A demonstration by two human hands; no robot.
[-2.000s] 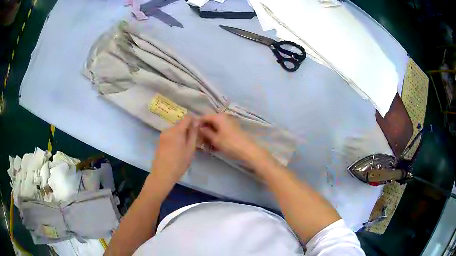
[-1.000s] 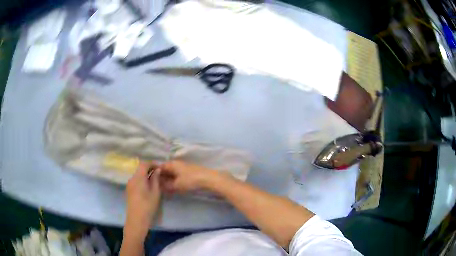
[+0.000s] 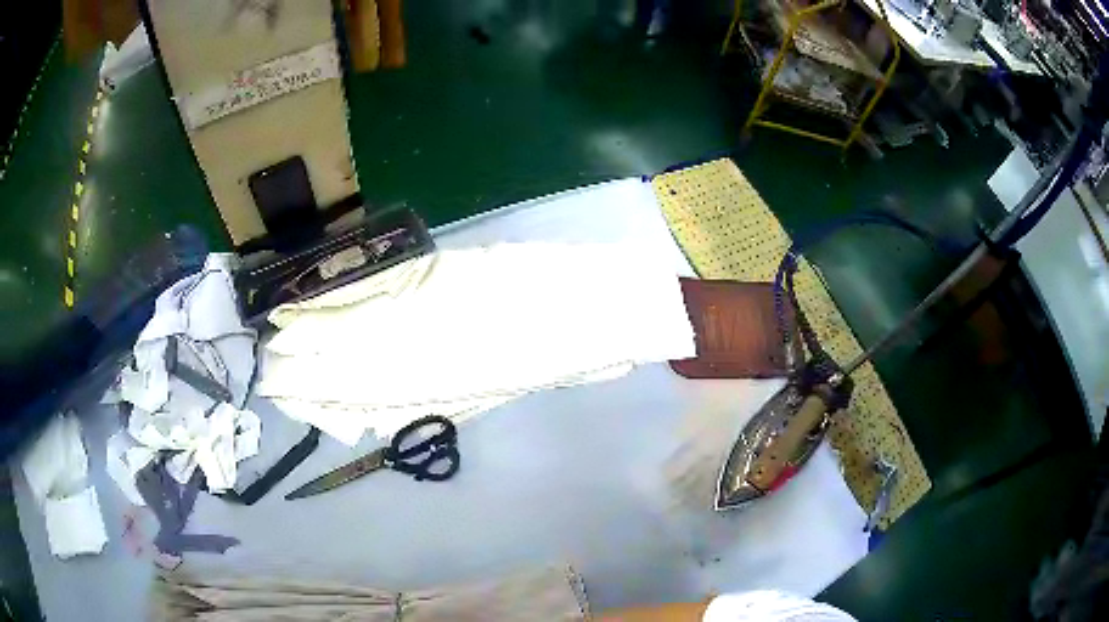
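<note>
The grey-beige bundle of cut pieces (image 3: 487,598) lies along the table's near edge, cut off by the bottom of the picture. Its tied middle shows as a pinch. My right forearm and white sleeve show at the bottom edge, right of the bundle, but my right hand is out of the picture. My left hand is out of the picture too. The fabric shears (image 3: 423,450) lie beyond the bundle, blades pointing left. White cut pieces (image 3: 511,322) lie in a flat stack behind the shears.
The steam iron (image 3: 778,450) stands at the right, near the reddish-brown rest pad (image 3: 736,328) and perforated board (image 3: 718,213). Crumpled scraps (image 3: 201,437) and a black strip (image 3: 282,468) lie left. A tool tray (image 3: 341,261) is at the back; a yellow trolley (image 3: 766,91) stands beyond.
The view has tilted up and forward, so the bundle has dropped to the bottom edge and both hands have left the picture. The tool tray and the floor beyond the table now show.
</note>
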